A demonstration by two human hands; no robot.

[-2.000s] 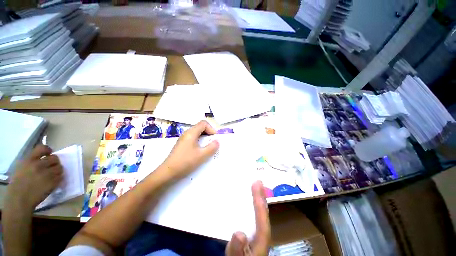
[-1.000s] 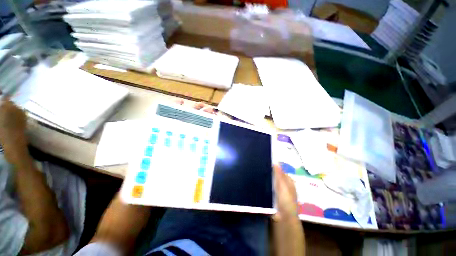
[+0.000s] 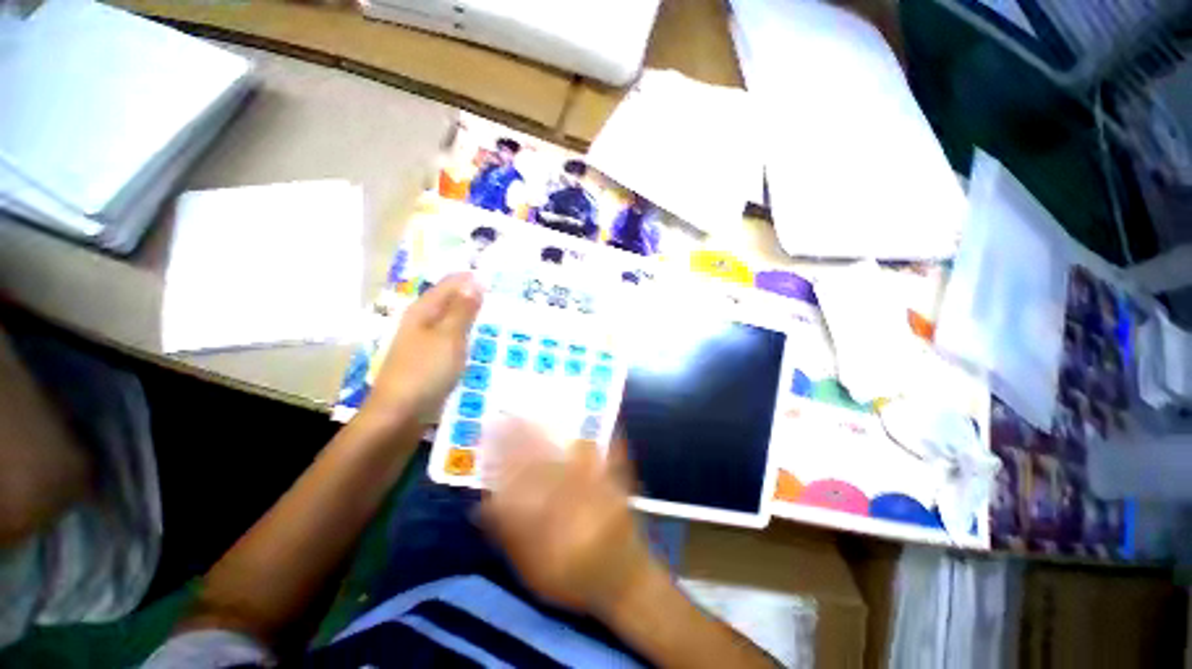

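Note:
The calculator [image 3: 543, 392] lies face up and tilted over the front edge of the poster mat, its blue and orange keys at left and its black writing panel [image 3: 699, 418] at right. My left hand [image 3: 431, 346] grips its left edge near the display, thumb on the front. My right hand [image 3: 562, 516] is blurred over the lower keypad, fingers towards the keys; whether it touches them cannot be told. The display strip shows faint dark marks.
The poster mat [image 3: 856, 451] lies under the work, with a crumpled white cloth [image 3: 952, 451] at right. Instruction sheets [image 3: 680, 150], milky sleeves [image 3: 850, 131] and a translucent pouch [image 3: 1007, 288] lie behind. White slabs [image 3: 118, 105] and a sheet [image 3: 262, 261] are at left. Another person's arm [image 3: 39, 431] is at far left.
The calculator has moved onto the mat's front area. My left hand has shifted up its left edge. My right hand has left the right edge and come over the keys. The view has tipped down.

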